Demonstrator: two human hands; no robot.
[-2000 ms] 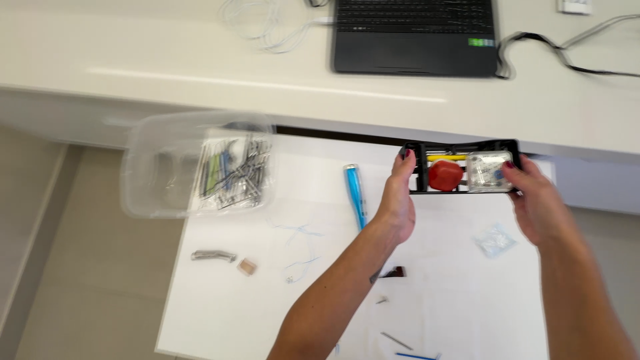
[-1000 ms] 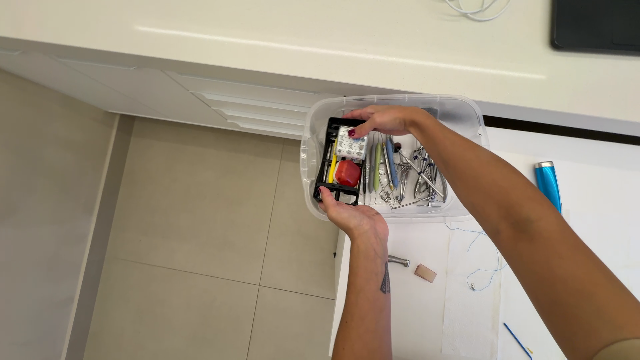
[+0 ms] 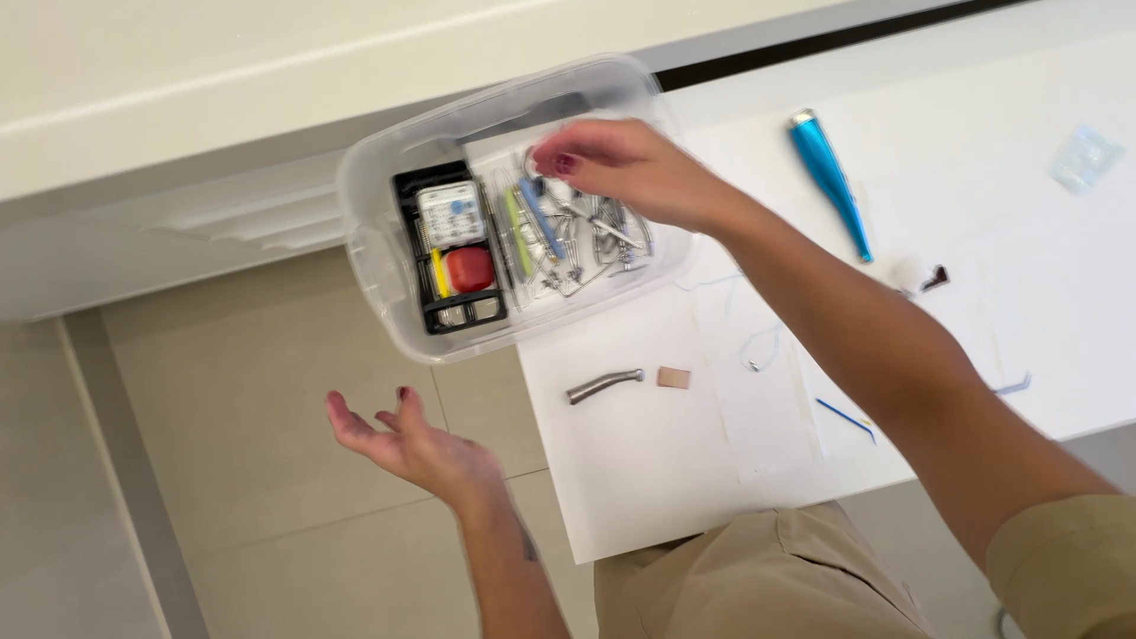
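Observation:
My right hand [image 3: 621, 169] is over the right part of a clear plastic bin [image 3: 382, 293], its fingers curled and blurred; no held thing shows. Under and beside it lie metal dental instruments [image 3: 603, 231], with a green-handled one [image 3: 516, 235] and a blue-handled one [image 3: 541, 217]. A black organizer tray [image 3: 432, 324] sits at the bin's left side, holding a clear compartment box [image 3: 451, 214], a round red case [image 3: 469, 269] and a yellow item [image 3: 440, 273]. My left hand [image 3: 426, 448] hangs below the bin, over the floor, its fingers apart and nothing in it.
On the white table [image 3: 639, 479] lie a metal dental handpiece [image 3: 605, 385], a small tan block [image 3: 674, 378], a blue tapered device [image 3: 830, 182], a thin blue stick [image 3: 846, 419] and a clear packet [image 3: 1085, 160]. The bin overhangs the table's left edge, beside a white counter [image 3: 222, 80].
Both hands held the black organizer tray, first over the table, then in the bin. Now it rests there, let go; my left hand is below the bin and my right over the instruments.

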